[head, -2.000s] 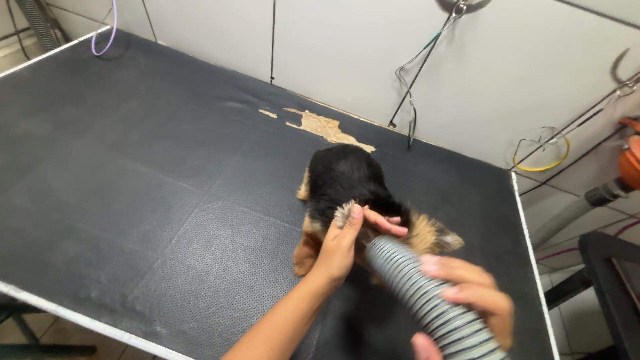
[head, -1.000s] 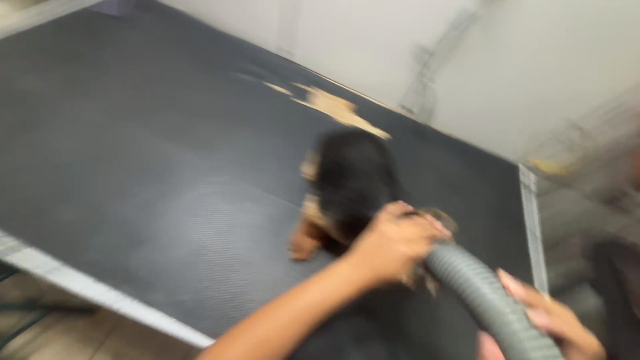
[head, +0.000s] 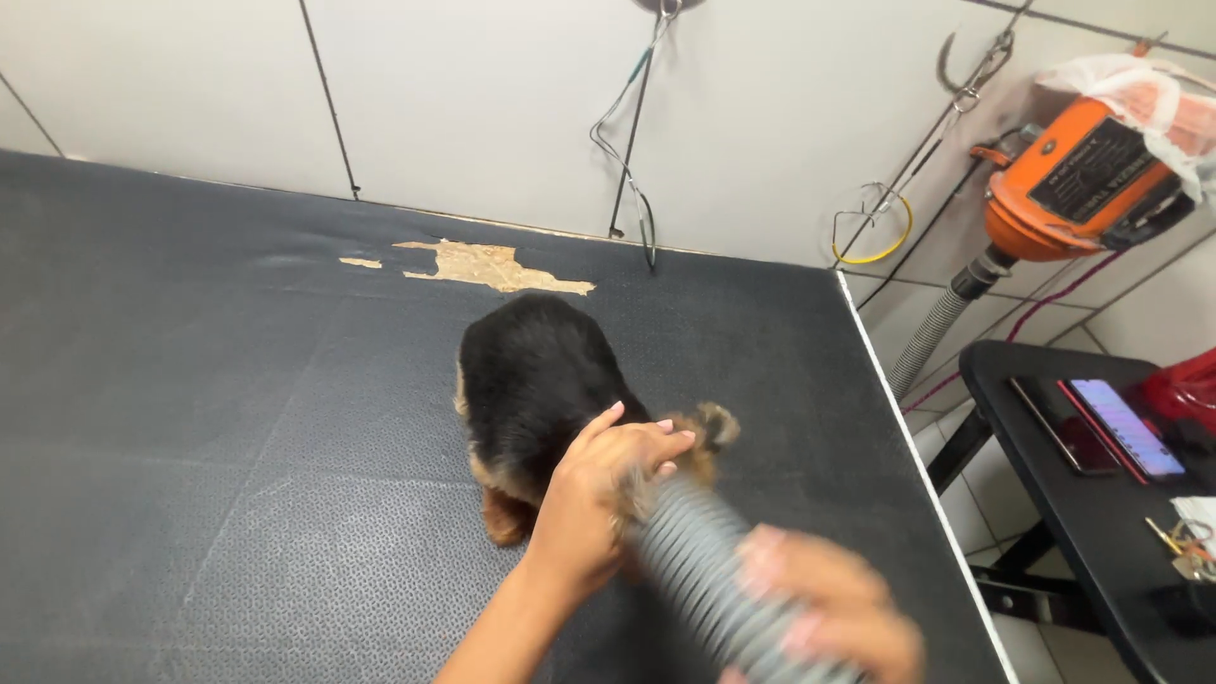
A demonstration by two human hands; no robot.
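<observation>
A small black-and-tan dog [head: 537, 380] stands on the black textured tabletop [head: 313, 532], its head toward the right. My left hand [head: 594, 484] rests on the dog's neck and head, fingers extended over the fur, and partly covers the face. Ruffled fur shows between that hand and the end of a grey corrugated hose [head: 698, 560]. My right hand [head: 826, 598], blurred, grips the hose from the right side. The hose's open end is close against the fur by my left hand.
An orange blower [head: 1083, 180] with its own grey hose hangs at the right wall. Wire loops [head: 622, 142] hang by the tiled wall. Two phones [head: 1126, 427] and keys [head: 1187, 551] lie on a black side table [head: 1035, 513]. The tabletop covering has a torn patch [head: 494, 266].
The view has swung right, bringing the blower and side table into sight. My left hand lies flat over the dog's neck, where two seconds ago its fingers pinched near an ear.
</observation>
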